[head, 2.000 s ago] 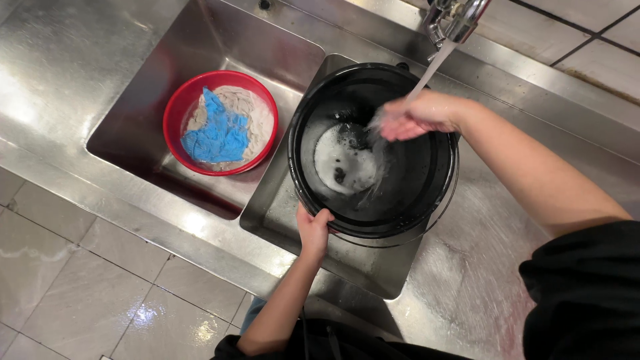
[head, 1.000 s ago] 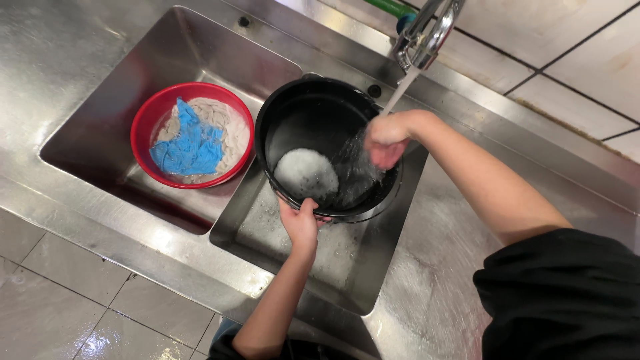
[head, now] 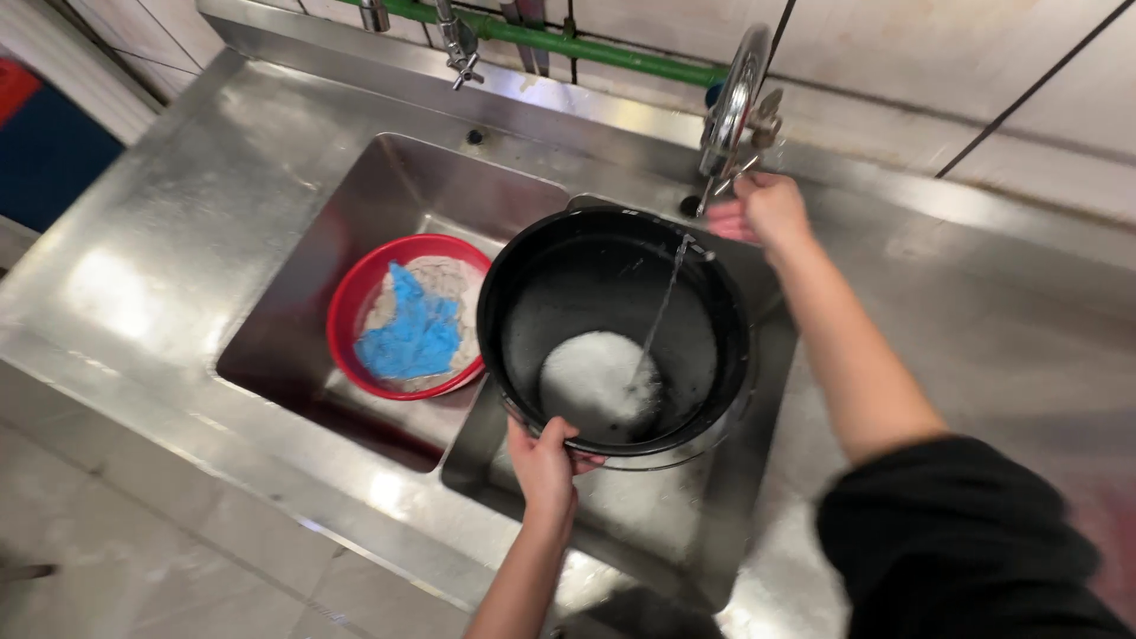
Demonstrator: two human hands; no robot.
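My left hand (head: 548,457) grips the near rim of a round black bucket (head: 612,257), which is tilted over the right sink basin. White foam (head: 599,373) lies on the water in its bottom. A thin stream of water runs into it from the chrome faucet (head: 735,98). Beside the faucet's handle (head: 765,115) and just below the spout is my right hand (head: 763,213), fingers blurred; whether it touches the handle is unclear. In the left basin stands a red plastic bowl (head: 342,311) holding a blue cloth (head: 413,328) and greyish-white cloth (head: 444,280).
A stainless steel counter (head: 133,275) surrounds both basins. Along the tiled wall runs a green pipe (head: 586,51), with a second tap (head: 457,44) at the back left. The bucket's wire handle (head: 657,466) hangs by its near side.
My right hand has moved out of the bucket and up to the faucet. The water stream is thinner than before. My left hand keeps its hold on the rim. The view has shifted toward the wall.
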